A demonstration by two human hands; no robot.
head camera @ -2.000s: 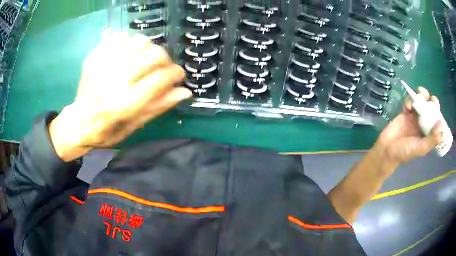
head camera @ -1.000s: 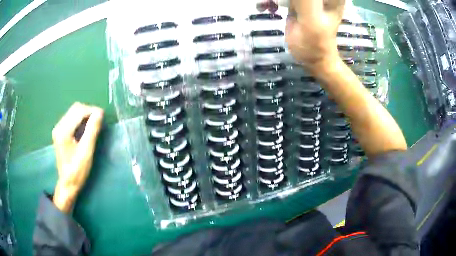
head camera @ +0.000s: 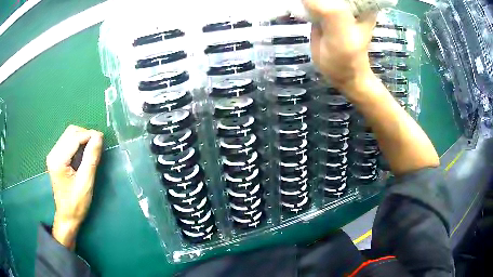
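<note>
A large clear blister tray [head camera: 121, 157] lies on the green bench, its columns filled with glossy black curved parts [head camera: 234, 163]. My right hand [head camera: 343, 51] is over the tray's far side, closed around the pale glue bottle [head camera: 373, 6], which is cut off by the top edge; its nozzle tip cannot be made out. My left hand [head camera: 73, 167] rests on the bench left of the tray, its fingers curled. A dark patch shows inside the curl; whether it is a held thing or shadow I cannot tell.
Crumpled-looking clear trays [head camera: 465, 70] stand at the right edge. A white strip [head camera: 51, 40] crosses the green mat [head camera: 48, 103] at upper left. A clear plastic edge shows at the far left. The grey floor with yellow lines is at lower right.
Since the first frame, the right hand has gone from the tray's near right corner to its far side with the bottle, and the left has moved off the tray. The view has shifted.
</note>
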